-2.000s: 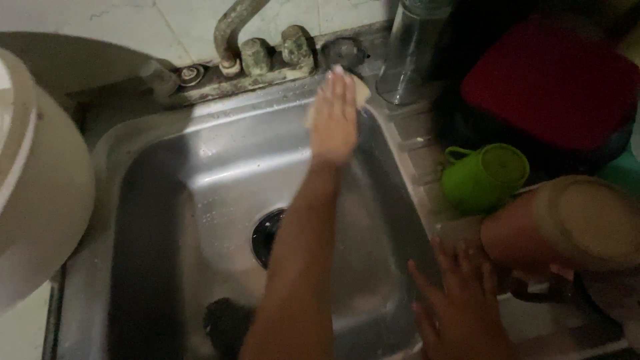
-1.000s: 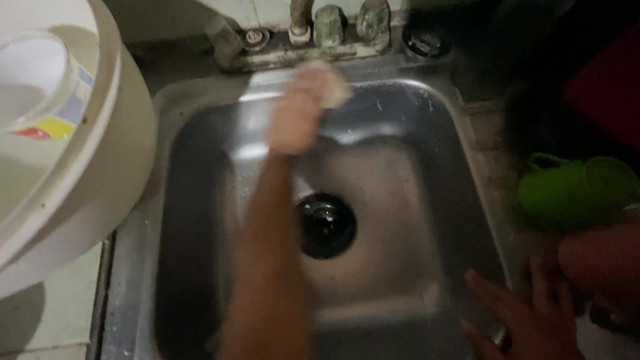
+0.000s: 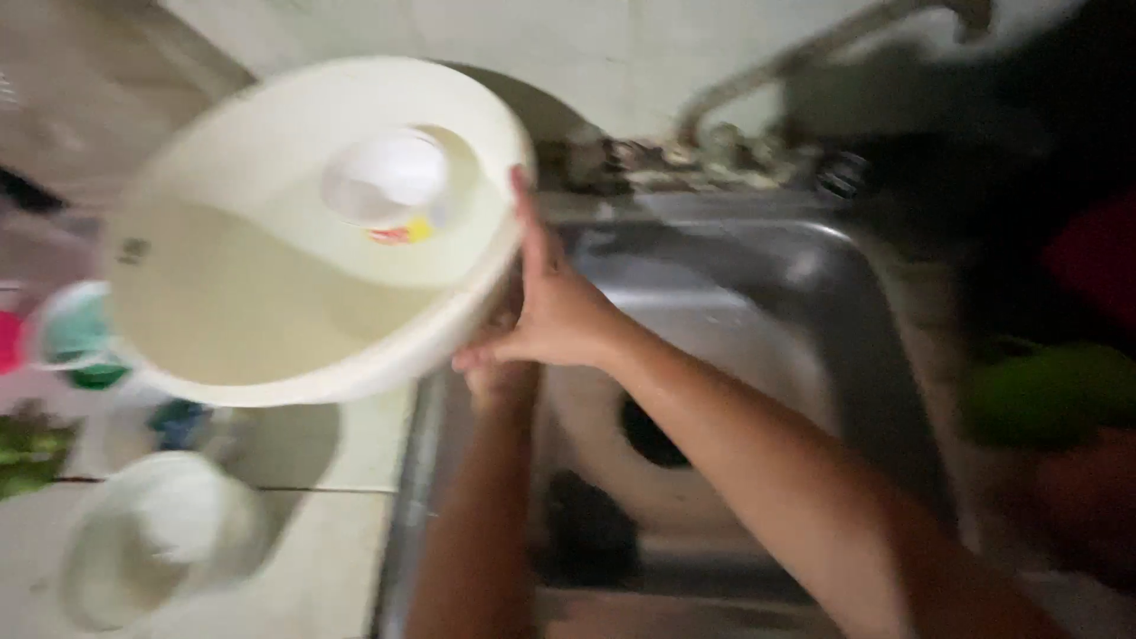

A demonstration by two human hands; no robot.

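Note:
A large white plastic tub (image 3: 266,355) stands tilted on the left, partly filled with cloudy liquid, and a small white plastic cup (image 3: 386,173) with a red and yellow patch sits inside. My right hand (image 3: 559,306) grips the tub's right side, fingers spread up toward the rim. Just below it, my left hand (image 3: 501,368) is against the tub's lower right side, mostly hidden by the right hand and blurred, so its grip cannot be told. Under my forearms lies the stainless steel sink basin (image 3: 799,302) with a dark drain (image 3: 652,430).
A stained faucet (image 3: 754,84) rises behind the sink. On the left tiled counter are a translucent container (image 3: 160,550) and a green item in a pale container (image 3: 84,337). A green mug (image 3: 1052,395) is at the right, blurred, near a dark red object (image 3: 1100,257).
My left hand has left the back edge of the basin, and my right hand has left the sink's right side. Both are now at the tub. The view has swung left.

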